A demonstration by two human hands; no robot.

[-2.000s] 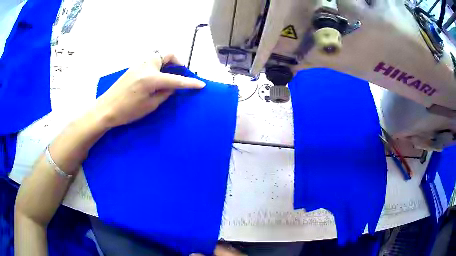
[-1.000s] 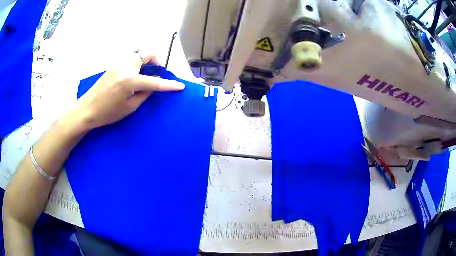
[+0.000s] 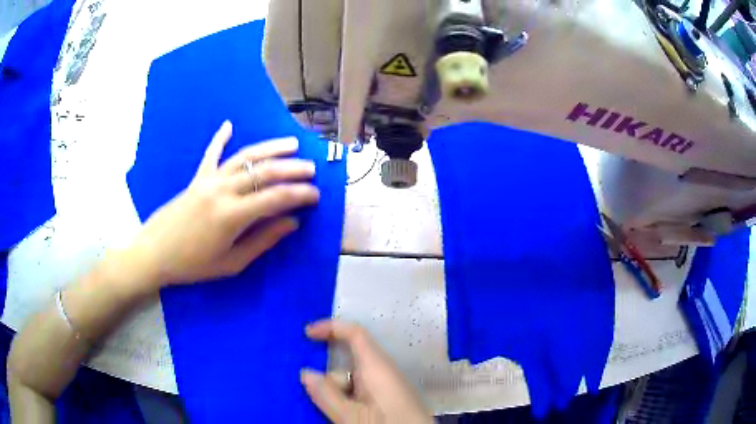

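A blue panel [image 3: 240, 348] lies left of the needle area, its right edge running from the sewing machine head [image 3: 373, 66] down past the table's front edge. My left hand [image 3: 236, 207] lies on the panel with fingers spread. My right hand [image 3: 356, 373] is at the panel's lower right edge, thumb and finger apart, fingertips at the cloth; whether it pinches the edge is unclear. A small white mark [image 3: 334, 151] shows on the cloth by the presser foot area. The needle itself is hidden by the head.
Stacked blue panels [image 3: 522, 257] lie right of the needle under the machine arm. Red and blue snips [image 3: 638, 263] lie by the machine base. Folded blue pieces [image 3: 714, 306] are at far right. Another blue piece [image 3: 29, 124] is at far left.
My left hand has opened flat and moved down the panel. The panel's far part now extends further back, spread out. My right hand has come up into view at the panel's lower edge.
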